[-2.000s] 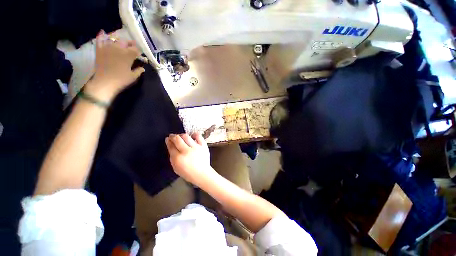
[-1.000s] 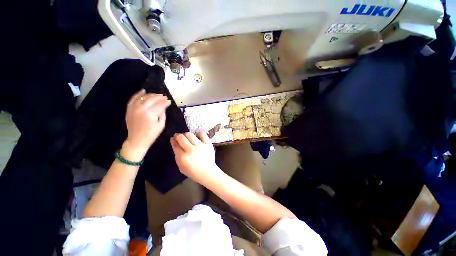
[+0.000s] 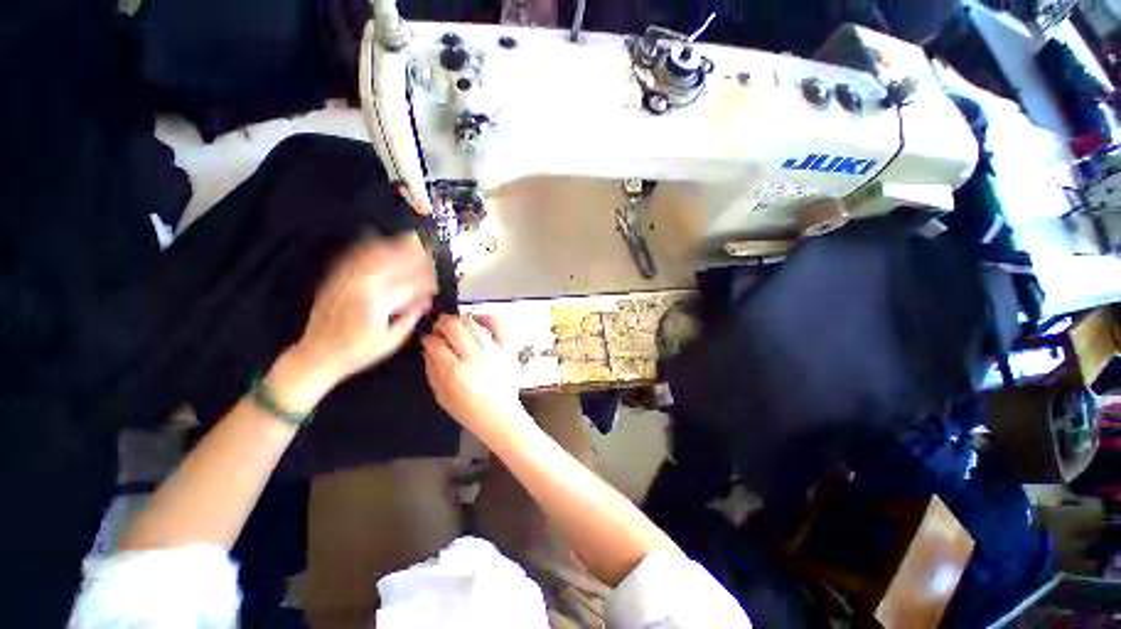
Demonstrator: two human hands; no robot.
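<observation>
A large black cloth panel (image 3: 234, 289) lies left of and in front of the sewing machine, its right edge running up to the presser foot (image 3: 452, 221). The needle tip is too small to tell. My left hand (image 3: 369, 301) is blurred and lies on the panel near its edge; whether its fingers grip is unclear. My right hand (image 3: 470, 363) pinches the panel's edge at the front of the table, just below the needle area. The cream-white JUKI sewing machine (image 3: 590, 123) stands behind both hands.
Dark snips (image 3: 637, 243) lie on the metal bed (image 3: 553, 240). The table's front edge (image 3: 602, 350) is worn and taped. A dark cloth bundle (image 3: 811, 350) hangs at the right. A wooden stool top (image 3: 922, 563) shows at the lower right.
My left hand came down from the far end of the cloth onto its middle. The cloth's edge now reaches under the machine head. The view has shifted, showing more of the machine's top.
</observation>
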